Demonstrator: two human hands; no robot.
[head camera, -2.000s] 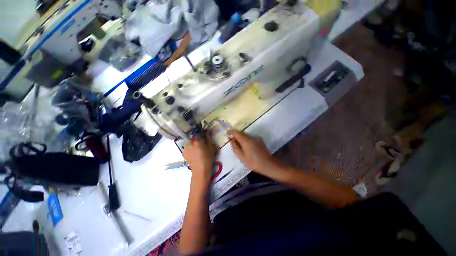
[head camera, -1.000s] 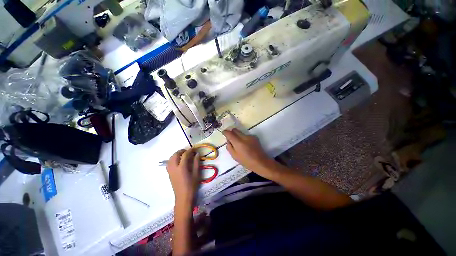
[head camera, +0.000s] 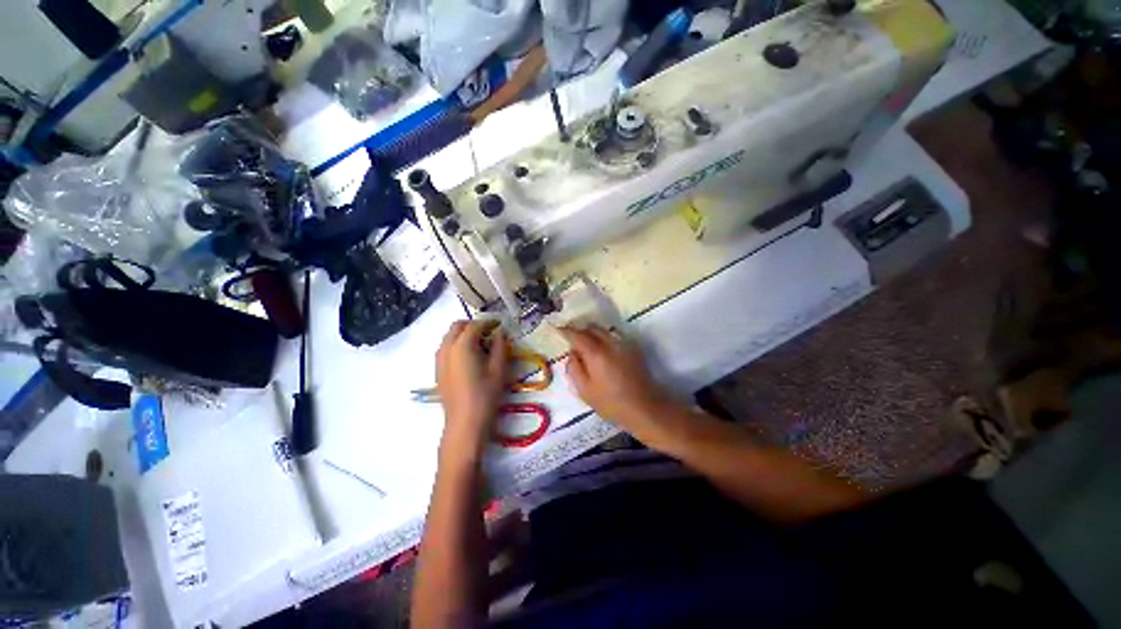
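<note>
The off-white sewing machine (head camera: 688, 160) stands across the table, its needle area (head camera: 531, 301) at the left end of the head. A small pale fabric piece (head camera: 588, 305) lies at the needle, just right of the presser foot. My right hand (head camera: 606, 375) has its fingertips at the front edge of this piece. My left hand (head camera: 473, 369) is just left of and in front of the needle, fingers bent; whether it holds anything is hidden. Thread scissors (head camera: 523, 424) with one orange and one red loop lie partly under my left hand.
A black plastic bundle (head camera: 381, 295) lies left of the needle. A screwdriver (head camera: 304, 412), a black case (head camera: 172, 332) and a clear parcel (head camera: 203, 528) are further left. Grey-blue cloth (head camera: 473, 37) lies behind the machine. A switch box (head camera: 888, 224) is at the right table edge.
My left hand moved from near the needle back over the scissors, then forward again towards the needle. My right hand stays by the pale piece. The camera view has shifted.
</note>
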